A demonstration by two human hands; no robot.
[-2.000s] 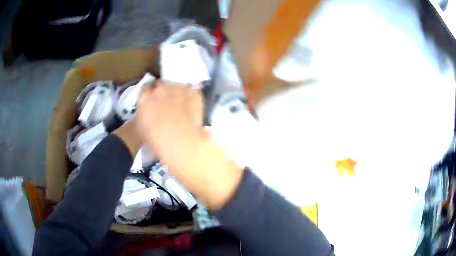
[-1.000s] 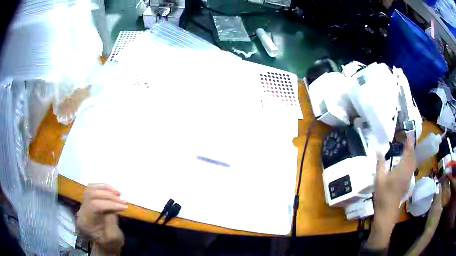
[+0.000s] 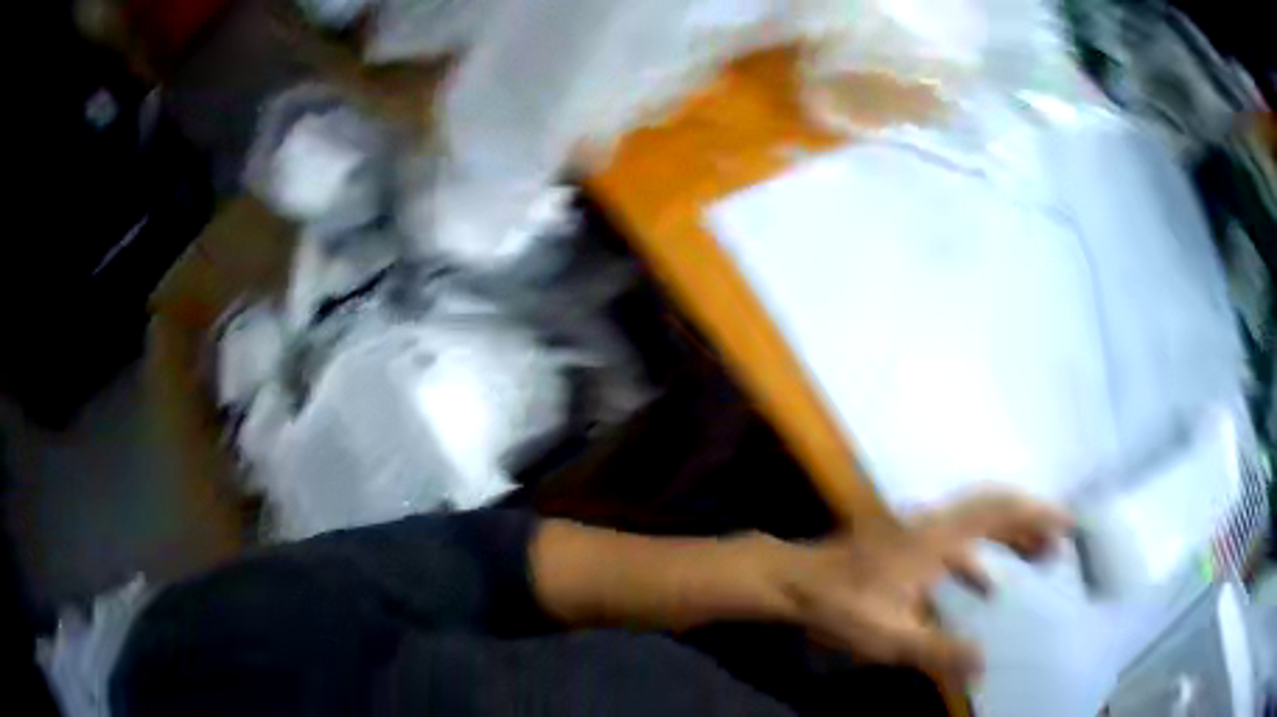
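The frame is blurred by motion. My left hand [image 3: 910,588] reaches in from the lower left over the table's front edge. Its fingers are spread at the left side of a white object [image 3: 1043,630], probably a security camera. I cannot tell whether the hand grips it or only lies against it. The white object is cut off by the bottom edge. My right hand is not in view. The white work mat [image 3: 924,308] lies on the orange-brown table [image 3: 756,301].
At left, an open brown carton [image 3: 189,350] holds white bagged cameras [image 3: 406,406]. Clear air-column bags [image 3: 546,84] are heaped at the top. More clear plastic and a dotted sheet [image 3: 1242,490] show at the right edge. A dark gap lies between carton and table.
The view has swung left from the table, bringing the carton back into sight. My left hand has moved from the table's front edge to the white object. My right hand has left the view.
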